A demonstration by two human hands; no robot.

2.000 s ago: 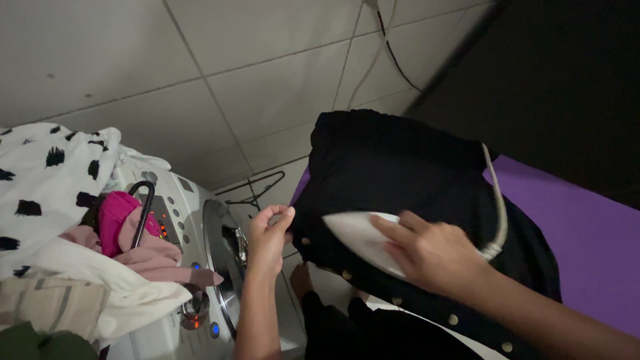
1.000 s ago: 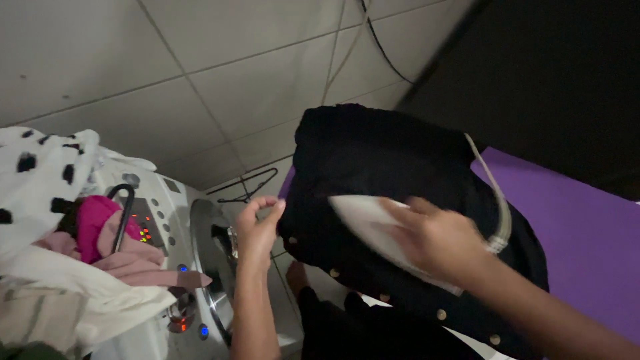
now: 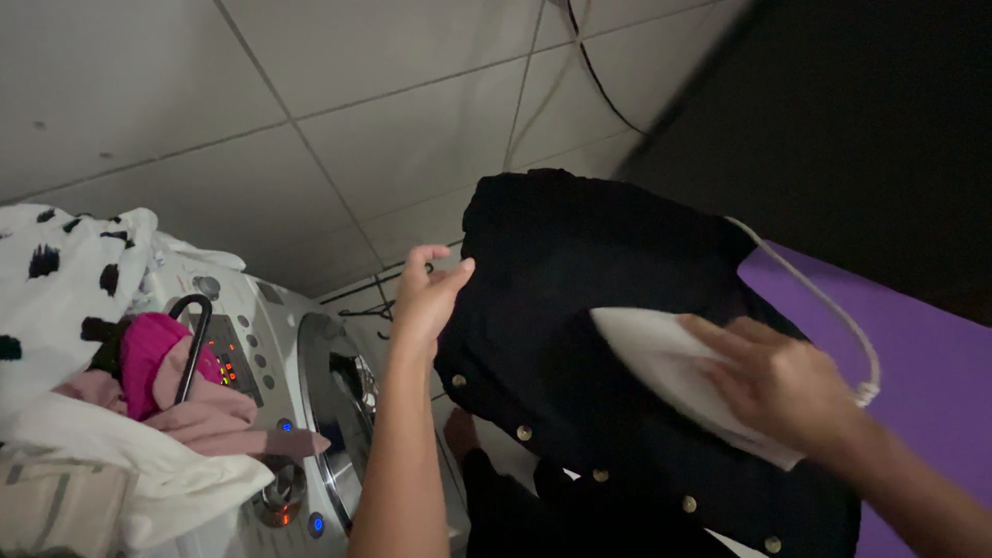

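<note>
A black buttoned garment [image 3: 589,248] lies spread over a board with a purple cover [image 3: 930,356]. My right hand [image 3: 767,380] grips a white clothes iron [image 3: 659,349], slightly blurred, whose pointed tip faces up and left on the black cloth. From the iron's rear a pale cord [image 3: 821,291] loops up behind the garment. Beside the garment's left edge is my left hand [image 3: 435,298], thumb and fingers apart; whether a fingertip touches the cloth is unclear. Several round buttons [image 3: 525,432] run along the garment's near edge.
On the left stands a front-loading washing machine [image 3: 271,310] with lit lights, heaped with clothes, among them a white cloth with black marks [image 3: 70,271] and a pink cloth [image 3: 147,356]. A black hanger hook [image 3: 198,333] rises there. Behind is a tiled wall [image 3: 403,147]; a bare foot [image 3: 463,434] shows below.
My left hand's fingers have spread apart from their pinch at the garment's edge. The iron in my right hand has moved right and towards me on the cloth, away from the left edge.
</note>
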